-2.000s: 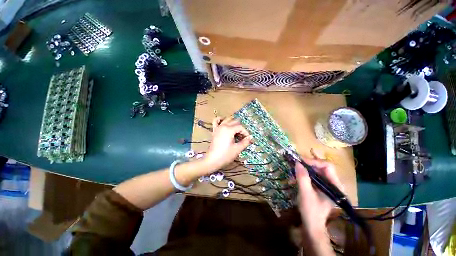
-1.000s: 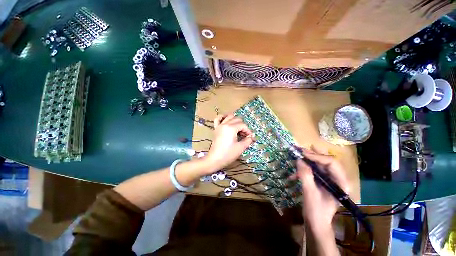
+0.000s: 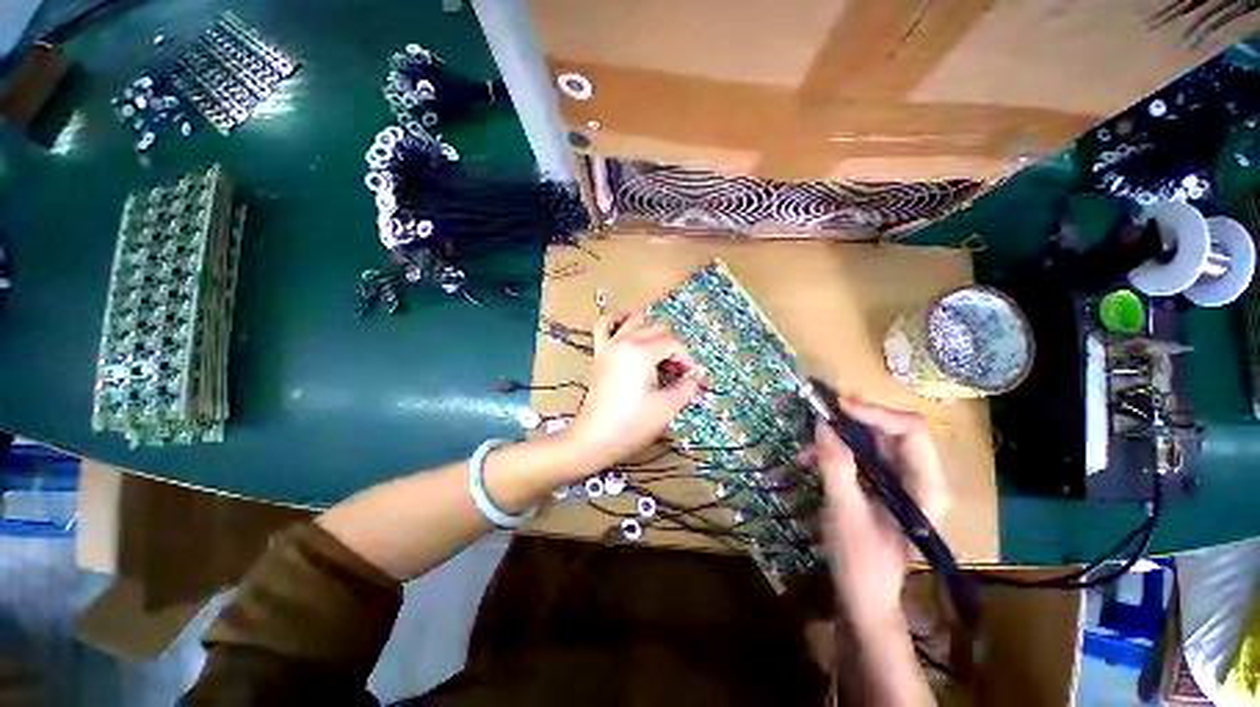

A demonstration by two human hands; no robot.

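A green circuit-board panel [image 3: 739, 345] lies slanted on the cardboard mat, with several black wire leads [image 3: 663, 514] along its lower left side, their white-ringed ends on the mat. My left hand [image 3: 633, 387] is at the panel's upper left edge, thumb and fingertips pinched together; what lies between them is too small to tell, though a lead runs close by. My right hand [image 3: 877, 483] holds the black soldering iron [image 3: 898, 500] like a pen. Its metal tip points up and left at the panel's right part; contact cannot be told.
A round jar [image 3: 978, 343] stands right of the panel, a black soldering station [image 3: 1133, 414] with white reels [image 3: 1172, 249] beyond. A large carton [image 3: 774, 97] stands behind the cardboard mat [image 3: 884, 283]. Bundled leads [image 3: 484, 207] and a stack of panels [image 3: 159, 311] lie left.
The iron and my right hand have shifted slightly over the panel's right side, and the iron's angle has changed a little. My left hand has stayed nearly in place. The view has shifted slightly.
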